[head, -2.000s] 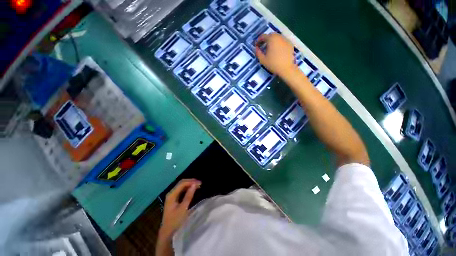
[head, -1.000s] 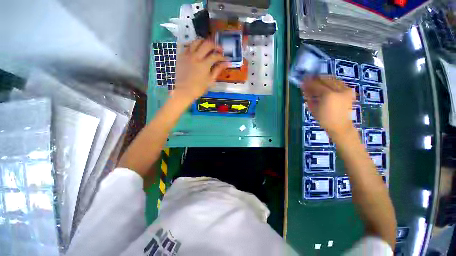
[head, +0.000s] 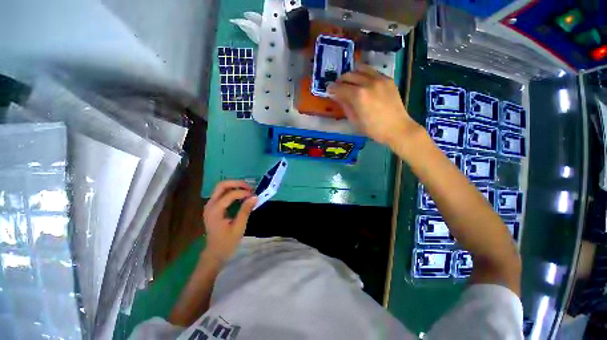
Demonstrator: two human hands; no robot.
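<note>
A phone housing with a pale rim and dark cut-outs lies on the orange fixture. My right hand is at its lower right corner, fingertips touching or gripping the rim. My left hand holds a second housing, tilted, by its lower end over the bench's front edge. The control panel with two yellow arrows and a red button is just below the fixture.
A blister tray with rows of housings is at the right, partly behind my right forearm. Stacked clear trays stand behind it. A sheet of black squares lies left of the metal base plate. Pale sheets are at far left.
My left hand has drawn back from the fixture and now holds a housing near me. My right hand has moved from the tray to the fixture, where a housing lies.
</note>
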